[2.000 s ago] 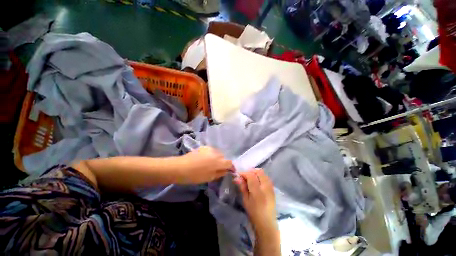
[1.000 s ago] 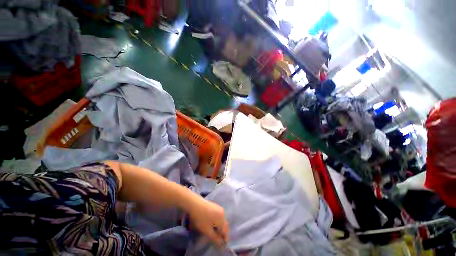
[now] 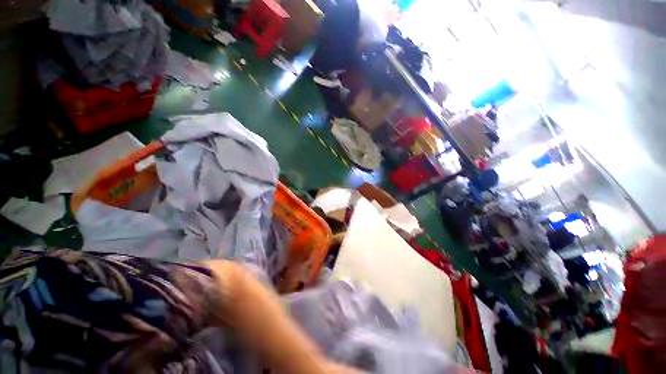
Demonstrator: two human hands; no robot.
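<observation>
Light grey-blue cloth (image 3: pixel 365 321) lies over the near part of a cream extension board (image 3: pixel 394 270) at the bottom centre, blurred by motion. My left forearm (image 3: pixel 270 314) reaches down across the cloth and is blurred; the left hand itself is cut off by the bottom edge. My right hand is not in the picture. More light grey-blue cloth (image 3: pixel 219 182) is heaped in and over an orange plastic basket (image 3: pixel 307 237) beside my lap. The sewing machine does not show.
A second basket, red-orange (image 3: pixel 109 106), heaped with grey cloth, stands at the upper left. Red crates (image 3: pixel 475 321) lie behind the board. A large red bundle (image 3: pixel 642 310) is at the right. Green floor has a yellow-black line.
The view has tilted up and away, so both hands have left the picture at the bottom. The basket, board and cloth sit lower in view, and more of the floor and room shows.
</observation>
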